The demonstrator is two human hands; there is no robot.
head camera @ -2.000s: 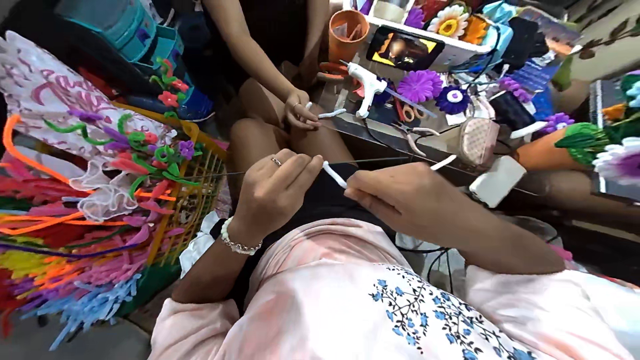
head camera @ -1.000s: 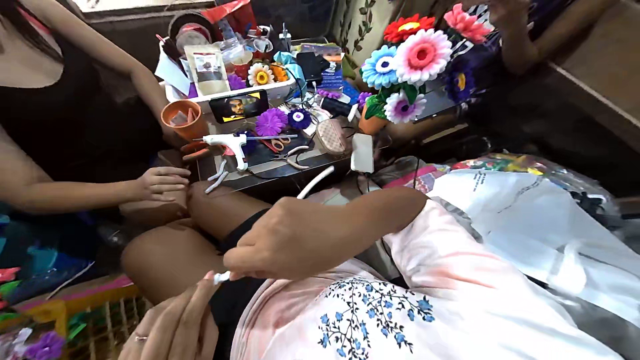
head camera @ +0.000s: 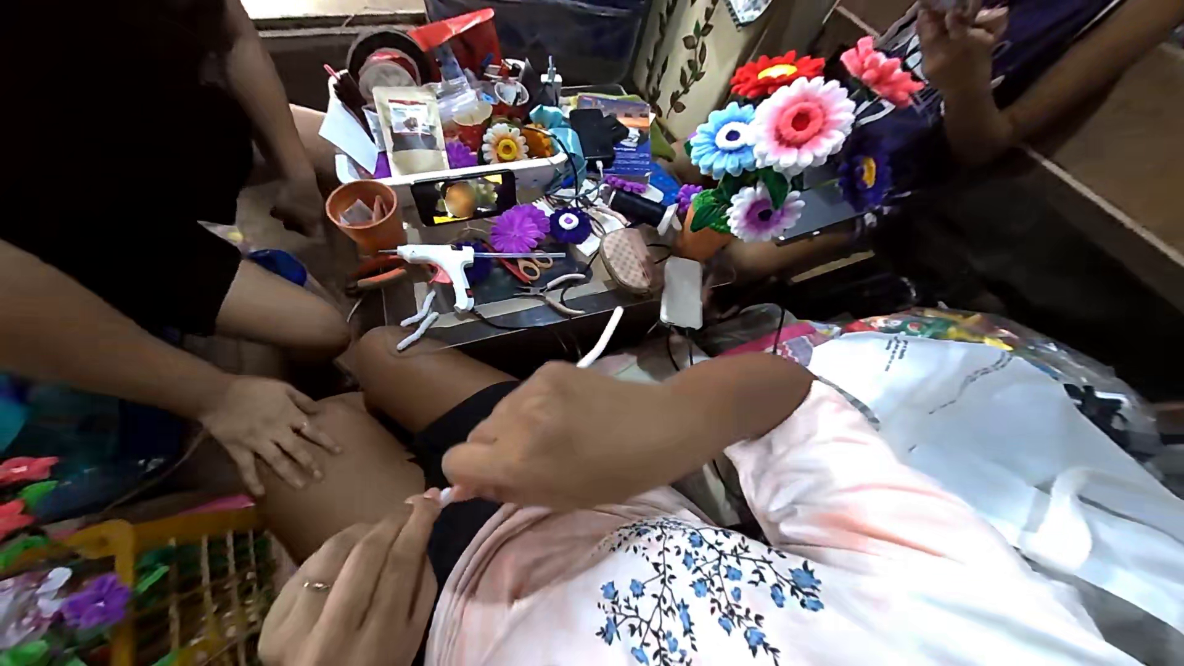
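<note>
A white pipe cleaner (head camera: 601, 337) is pinched between my two hands above my lap. My left hand (head camera: 356, 592), with a ring on one finger, grips its lower end at the fingertips. My right hand (head camera: 541, 439) closes on it just beside; a length of it sticks up behind the fist. Beyond, on the low table, lie a white glue gun (head camera: 444, 268), pliers (head camera: 553, 294), orange-handled scissors (head camera: 529, 266) and short white bent pieces (head camera: 419, 330). The part of the pipe cleaner inside my right hand is hidden.
A person sits at left, one hand (head camera: 271, 430) on a thigh; another person's hand (head camera: 962, 51) shows upper right. Also there: an orange pot (head camera: 363, 215), a phone (head camera: 462, 197), a white power bank (head camera: 683, 292), a pot of fuzzy flowers (head camera: 803, 123), a yellow basket (head camera: 125, 592) and plastic sheeting (head camera: 934, 398).
The view has swung right since the oldest frame. Between the last two frames, the neighbour's hand has come down onto the thigh. Both my hands stay together on the white pipe cleaner.
</note>
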